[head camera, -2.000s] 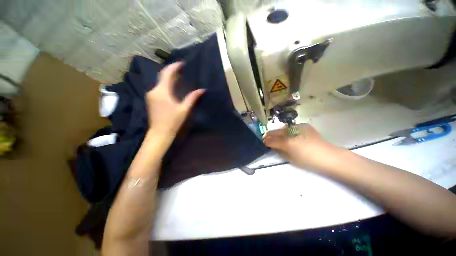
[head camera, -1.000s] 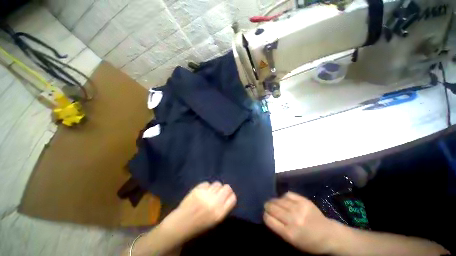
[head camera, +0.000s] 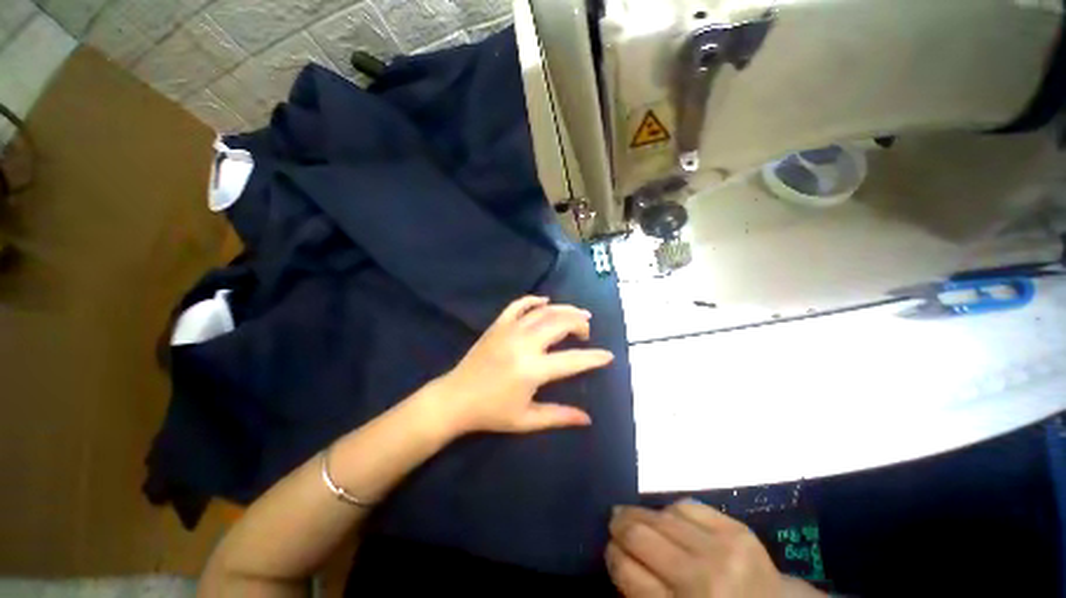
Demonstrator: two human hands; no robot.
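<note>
Dark navy cloth [head camera: 351, 386] lies spread left of and under the needle area of the cream sewing machine [head camera: 807, 70], its straight right edge running down from the presser foot [head camera: 601, 251] past the table's front edge. My left hand [head camera: 526, 368] lies on the cloth with fingers spread, below the foot. My right hand [head camera: 690, 555] pinches the cloth's right edge near the bottom of the view, partly cut off by the frame. A folded strip of the same cloth lies across the heap. Two white patches [head camera: 232, 175] show at its left side.
Blue-handled snips [head camera: 988, 296] lie on the white table [head camera: 748, 397] at right. A round whitish dish [head camera: 815, 175] stands under the machine arm. Brown cardboard [head camera: 82, 350] is at left, a white brick-pattern wall [head camera: 269, 58] behind. A small dark green cylinder [head camera: 367, 63] is by the wall.
My left hand has moved from the cloth's lower part up onto its middle, opening from a closed grasp to spread fingers. My right hand still holds the lower right edge. The view is closer to the machine.
</note>
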